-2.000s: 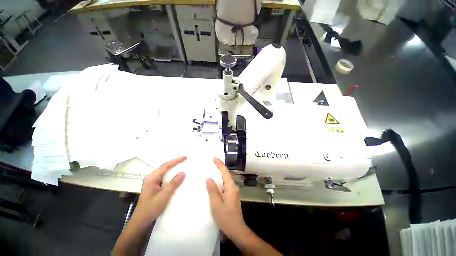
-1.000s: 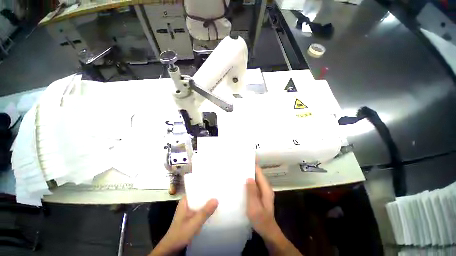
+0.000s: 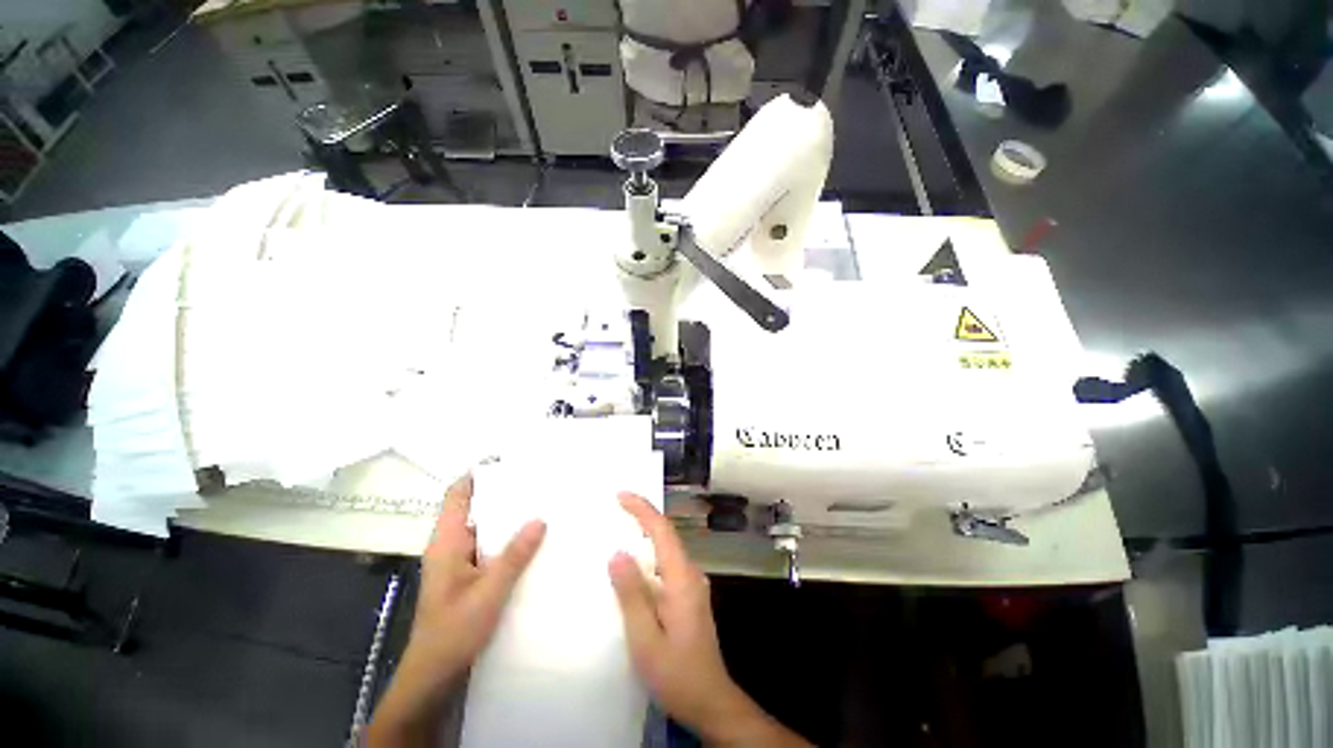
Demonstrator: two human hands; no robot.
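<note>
A white panel (image 3: 570, 585) lies flat between my hands, its far edge at the small silver edge guide (image 3: 599, 395) and beside the dark roller (image 3: 676, 424) of the white machine (image 3: 877, 395). My left hand (image 3: 475, 577) holds the panel's left side, thumb on top. My right hand (image 3: 665, 599) holds its right side, thumb on top. More white material shows below, towards my body; whether it is one piece or several I cannot tell. The silver knob (image 3: 637, 151) and dark lever (image 3: 731, 281) stand above the roller.
A fanned pile of white pieces (image 3: 227, 344) covers the machine table (image 3: 322, 519) at left. The dark bench (image 3: 1155, 263) at right holds a tape roll (image 3: 1018, 161), a black strap (image 3: 1191, 453) and a panel stack (image 3: 1257, 690). A person's light garment (image 3: 684, 66) shows beyond the machine.
One second ago both hands held white panels further right, in front of the machine body. Now they are further left, with a panel at the guide and roller. The camera view has also shifted.
</note>
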